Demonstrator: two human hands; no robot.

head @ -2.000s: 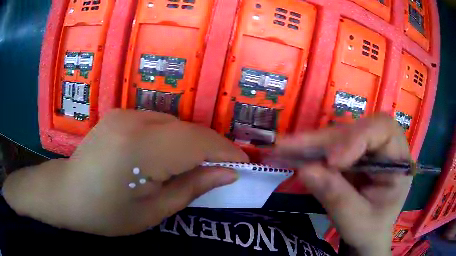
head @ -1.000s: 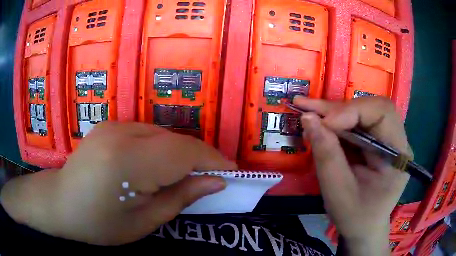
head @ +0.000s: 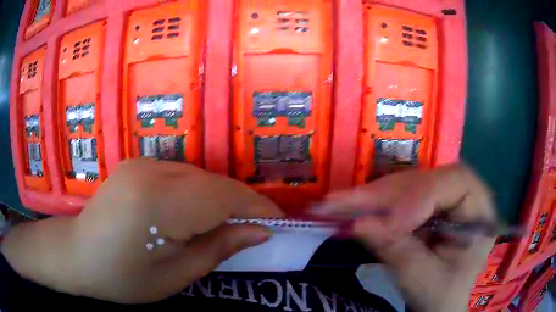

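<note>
My left hand point(head: 164, 231) holds a white label sheet point(head: 268, 253) between thumb and fingers, its beaded edge up. Three small white dots sit on the back of this hand. My right hand point(head: 420, 225) is blurred and holds thin dark tweezers point(head: 451, 226). Their tips are at or near the right part of the sheet's edge, too blurred to tell if they touch it or carry a label. Orange phone rear housings point(head: 283, 79) lie in a pinkish-red foam tray point(head: 217, 91) beyond the hands. The right hand partly covers the rightmost housing point(head: 399, 73).
More red trays with housings point(head: 536, 213) stand at the right edge. A dark-green bench top point(head: 497, 109) shows between them and the main tray. Dark clothing with white letters point(head: 292, 297) is below the hands. A pale sheet point(head: 378, 283) lies at the lower middle right.
The tweezers have gone from the sheet to a housing beside its metal holders and back to the sheet. The tray and housings appear shifted left in view. The left hand keeps its grip.
</note>
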